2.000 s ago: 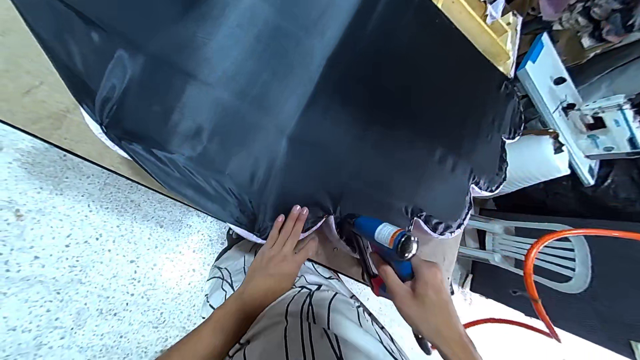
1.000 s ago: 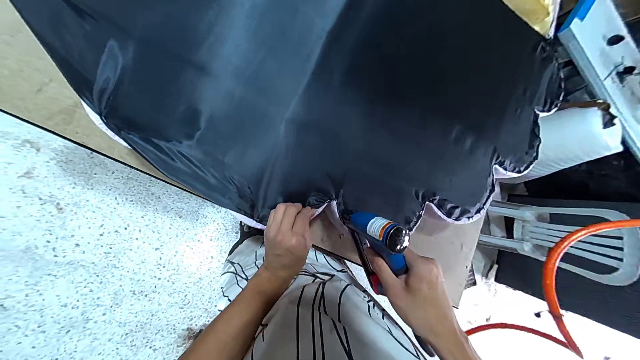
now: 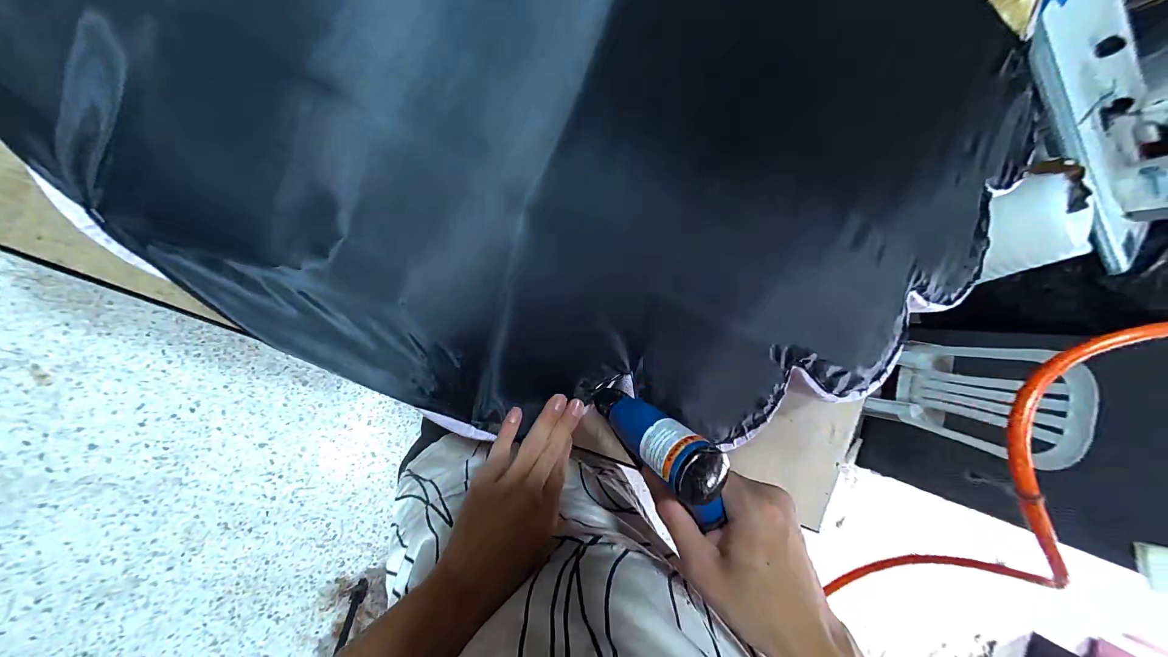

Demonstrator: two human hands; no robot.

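Observation:
Black fabric (image 3: 776, 182) covers a large panel with a scalloped edge, pale material showing along its rim. My left hand (image 3: 525, 470) rests with extended fingers on the fabric's near edge, beside a notch between two scallops. My right hand (image 3: 757, 557) grips a blue pneumatic stapler (image 3: 662, 443), whose nose is against the fabric at that notch, just right of my left fingertips. The stapler's handle is mostly hidden by its body and my hand. Gathered fabric lines the scallops to the right; the edge on the left is smoother.
An orange air hose (image 3: 1027, 456) curves at the right. Behind it are a white plastic chair (image 3: 995, 401), a white roll (image 3: 1036, 224) and a metal piece with holes (image 3: 1086, 119). A brown board (image 3: 821, 447) lies under the fabric. Speckled floor (image 3: 201, 474) is at the left.
My left hand's fingers, more bent one second ago, are now extended along the edge. The stapler stays at the same notch in my right hand.

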